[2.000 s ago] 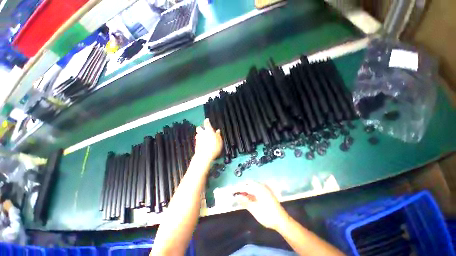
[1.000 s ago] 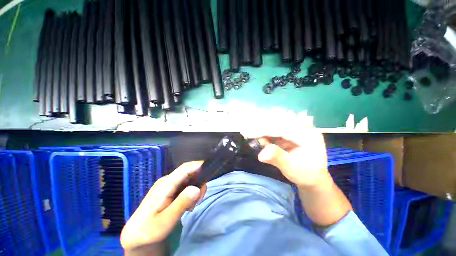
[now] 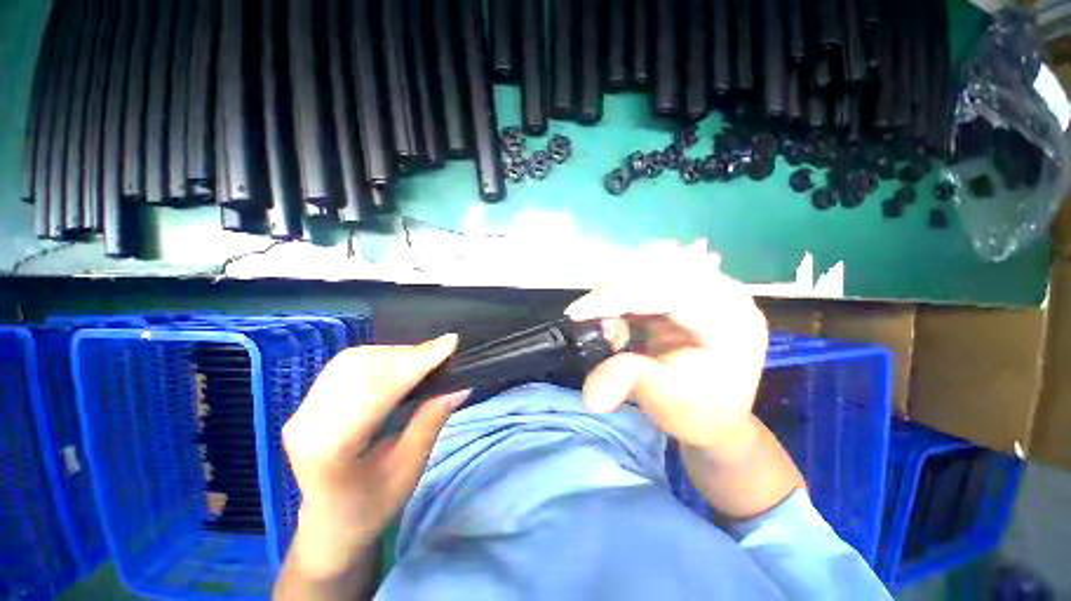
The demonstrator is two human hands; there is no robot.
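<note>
A black tube (image 3: 505, 362) is held over the lap, its near part in my left hand (image 3: 364, 411), with thumb and fingers around it. My right hand (image 3: 693, 364) closes its fingertips on a small black end piece (image 3: 593, 340) at the tube's right end. Whether the piece is inside the tube cannot be told. My right hand is overexposed. Rows of black tubes (image 3: 276, 106) lie side by side on the green bench (image 3: 564, 223). Loose small round black pieces (image 3: 752, 153) are scattered below the right-hand tubes.
Blue crates (image 3: 261, 470) with dark tubes stand below the bench at left; more blue crates (image 3: 875, 470) stand at right. A clear plastic bag (image 3: 1004, 194) lies at the bench's right end. Pale torn pieces (image 3: 810, 276) line the near edge. Brown cardboard (image 3: 975, 364) is at right.
Two seconds ago my hands were over the bench; they then came to the lap with the tube. Since one second ago, the tube has turned flatter and my right fingers have closed around its end.
</note>
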